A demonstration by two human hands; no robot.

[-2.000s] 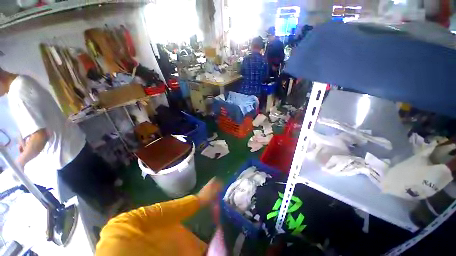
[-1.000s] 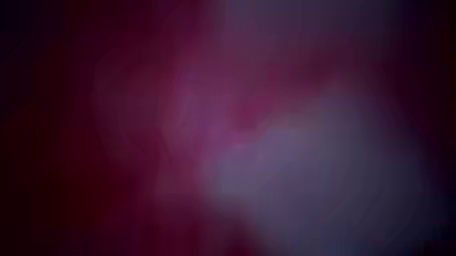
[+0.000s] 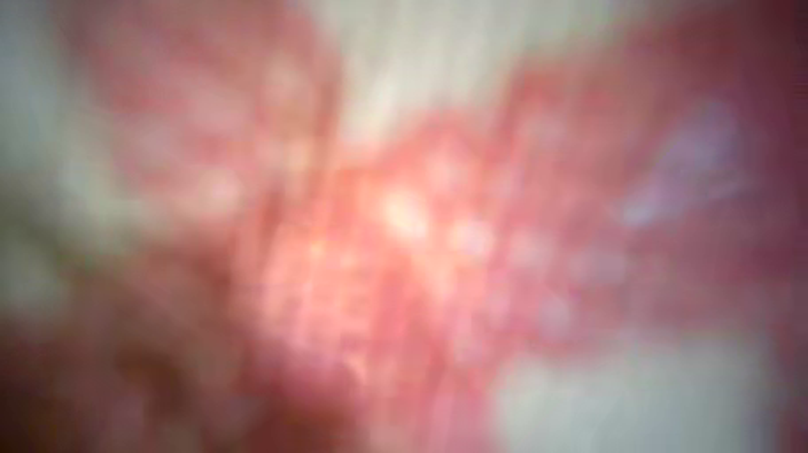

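Observation:
A blurred pink and red surface (image 3: pixel 425 265), with small bright spots near its middle, fills most of the head view, very close to the camera. It looks like cloth, but I cannot tell for certain. Pale patches show at the top middle and lower right, and brownish dark areas at the lower left. Neither of my hands can be made out. No tool or workpiece can be made out.
The surroundings are hidden behind the blur. No table, container or edge can be made out.
Two seconds ago the workshop and a yellow-sleeved arm showed clearly. One second ago the view turned dark magenta and grey. Now it is brighter, pink and pale, and still blurred.

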